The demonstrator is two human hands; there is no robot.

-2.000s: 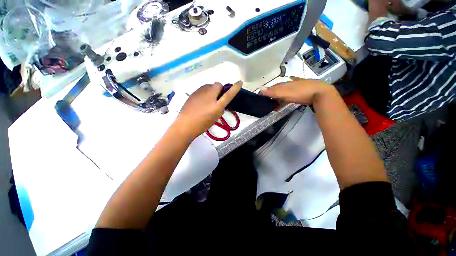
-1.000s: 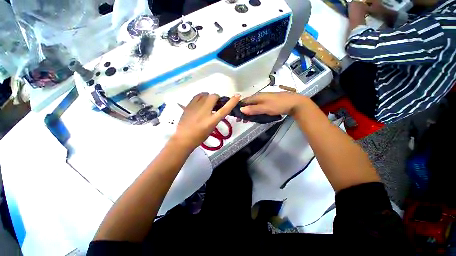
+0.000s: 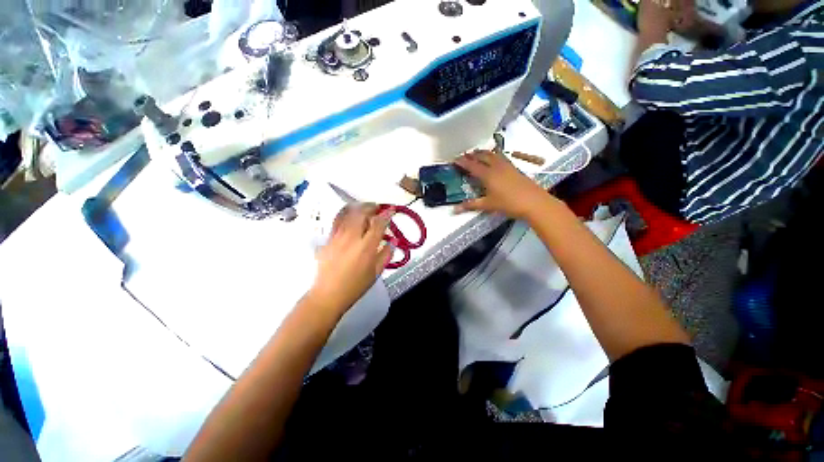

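Note:
My right hand (image 3: pixel 497 185) is on the right end of a smartphone (image 3: pixel 444 184), which lies on the table beside the sewing machine with its screen partly lit. My left hand (image 3: pixel 354 248) rests at the left edge of the red-handled scissors (image 3: pixel 416 227); whether its fingers grip a handle is unclear. The scissors' blade tip points up and left. White fabric (image 3: pixel 208 307) spreads over the table at left and under my left forearm.
The white sewing machine (image 3: pixel 361 126) stands behind my hands. A brown tab (image 3: pixel 527 158) and white cable (image 3: pixel 578 165) lie right of the phone. White fabric (image 3: pixel 551 361) hangs over the lap. A person in a striped shirt (image 3: pixel 723 99) is at upper right, near a red object (image 3: pixel 664 226).
My hands have moved apart. The phone, earlier dark and between both hands, now lies with its screen partly lit under my right hand. My left hand has lowered to the scissors. The white cable now shows.

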